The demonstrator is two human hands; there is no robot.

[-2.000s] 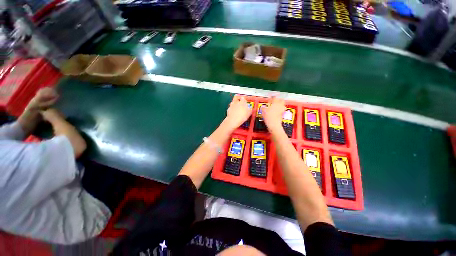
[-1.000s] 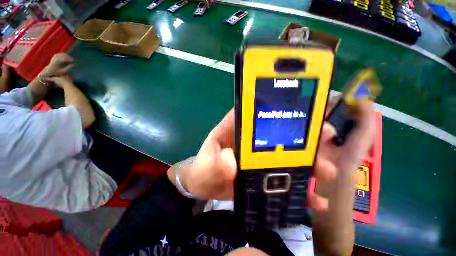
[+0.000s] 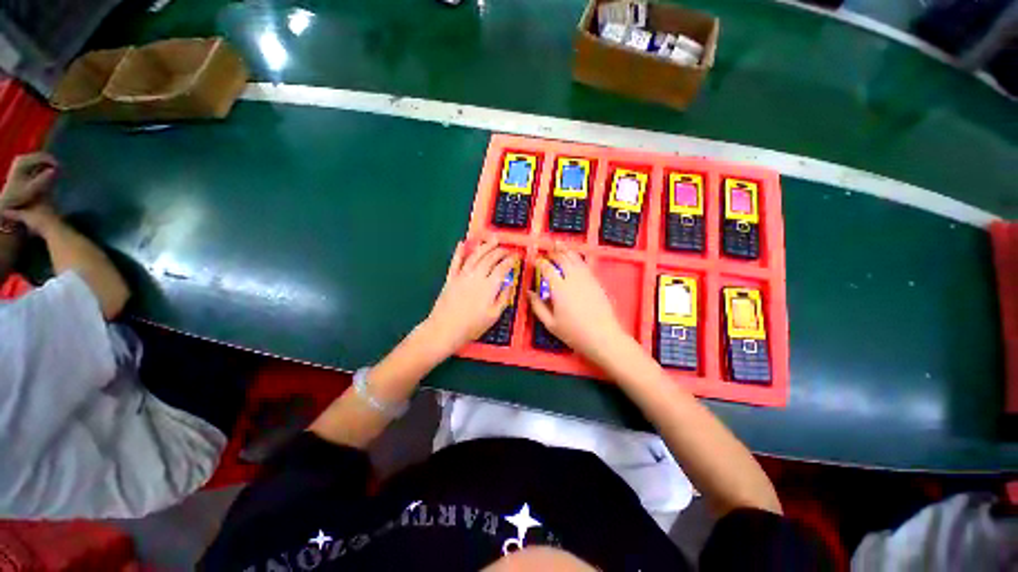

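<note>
The red tray (image 3: 714,388) lies on the green bench in front of me, with keypad phones in two rows. The far row holds several phones with blue, white and pink screens. In the near row, my left hand (image 3: 474,293) is on the leftmost phone (image 3: 500,326) and my right hand (image 3: 575,296) is on the phone (image 3: 545,335) beside it. Both phones lie in their recesses, partly hidden by my fingers. The middle near recess (image 3: 621,293) is empty. Two more phones (image 3: 678,321) lie to its right, with white and yellow-orange screens.
A brown box (image 3: 642,69) with small white parts stands beyond the tray. Open brown boxes (image 3: 179,80) stand at the far left. A neighbour's hands and light sleeve (image 3: 56,363) are at the left. Another person's sleeve (image 3: 935,539) shows at bottom right. A red edge (image 3: 1005,291) is at the right.
A second ago each hand held a raised phone, the left one close to the camera. Now both hands are down at the tray's near row, over two phones in recesses.
</note>
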